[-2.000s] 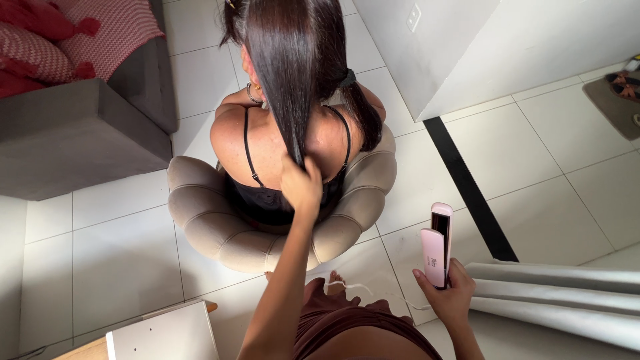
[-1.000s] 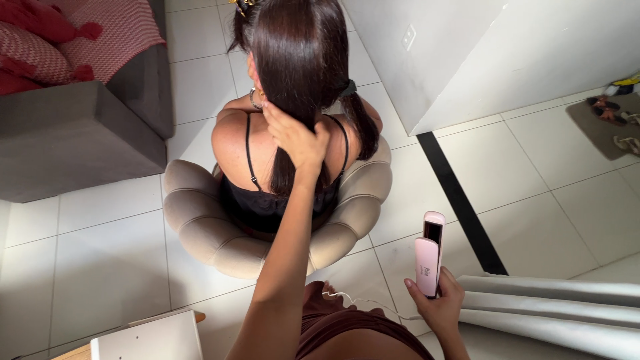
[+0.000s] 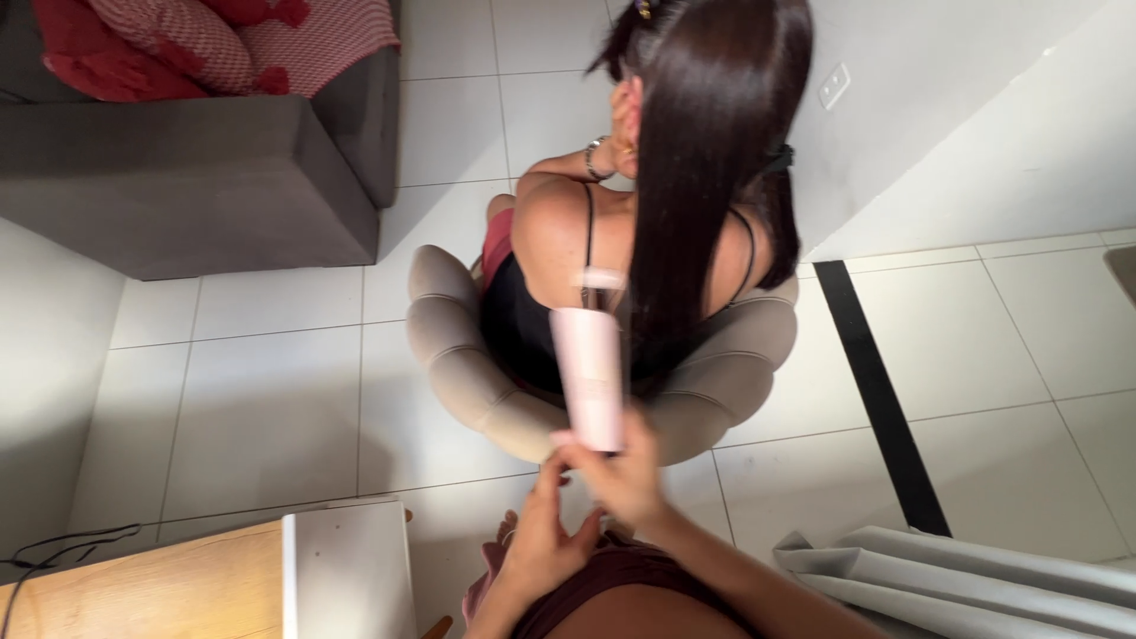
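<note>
A pink hair straightener is held upright and blurred by motion, its base in my right hand. Just left of it, my left hand has its fingers bent near the straightener's lower end; whether they touch it cannot be told. Beyond the straightener, a person with long straight dark hair sits facing away. The hair hangs loose down the back, with a separate part tied by a black hair tie on the right. The seat is a beige padded tub chair.
A grey sofa with red cushions stands at upper left. At lower left are a wooden table with a white panel and black cables. A pale curtain hangs at lower right, and a wall socket is at upper right.
My left hand has let go of the hair and come back toward my body. My right hand has brought the straightener from the right to the middle, beside my left hand.
</note>
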